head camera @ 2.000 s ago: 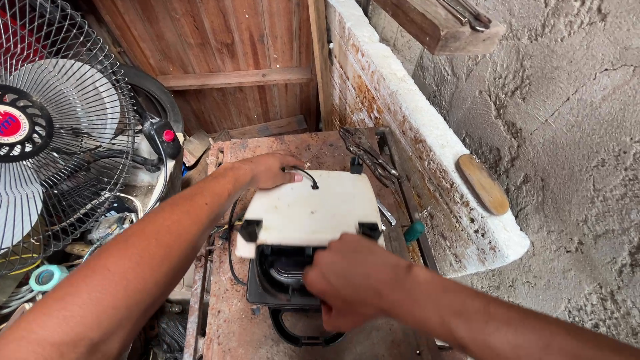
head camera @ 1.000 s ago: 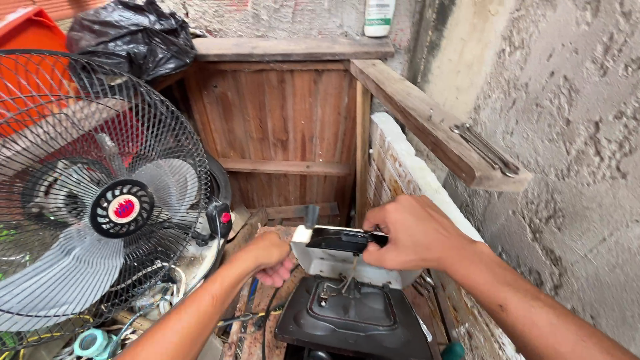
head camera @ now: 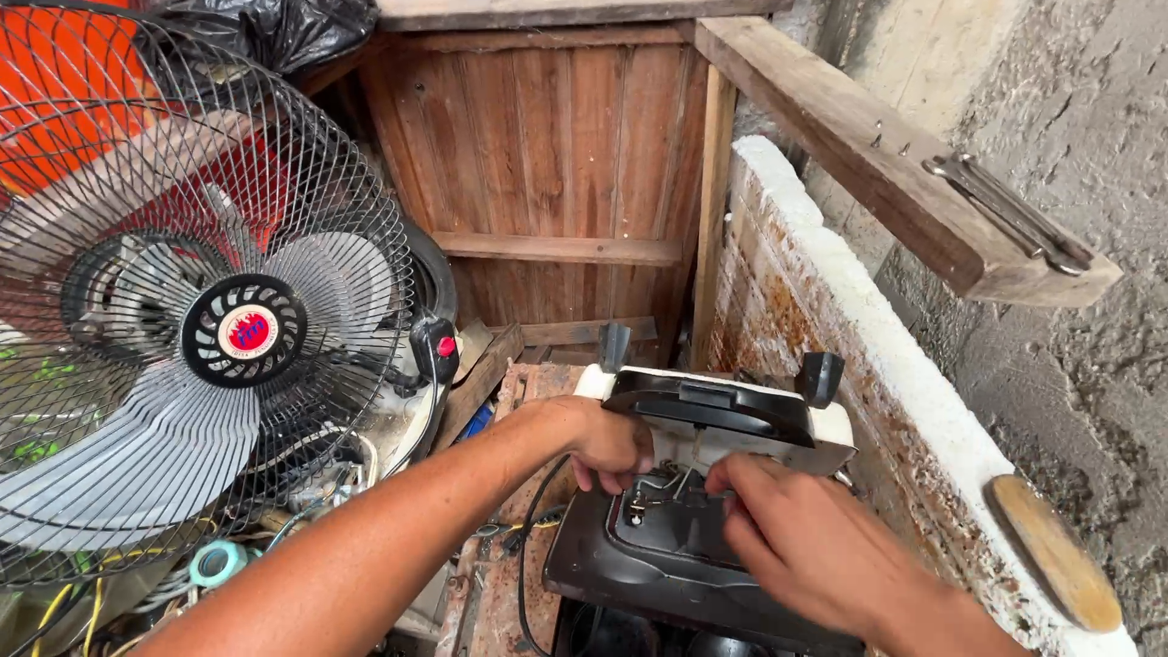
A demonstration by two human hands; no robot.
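Observation:
A small appliance stands opened up on a worn bench, its white cover with a black handle and black feet tilted up behind the black body. Wires and a small metal part show between the two. My left hand is at the cover's left side, fingers curled down by the wires; its grip is partly hidden. Over the body's right side, my right hand has its fingertips near the wires. Whether it pinches one cannot be told. A black cord runs down at the left.
A large caged fan fills the left, above tangled cables and a teal ring. On the right, a wooden beam holds wrenches. Below it leans a white foam slab with a wooden-looking oval piece, beside a rough wall.
My right hand has left the black handle and come down to the wires. My left hand has moved to the cover's left side. Two seconds ago the cover lay with its white face up.

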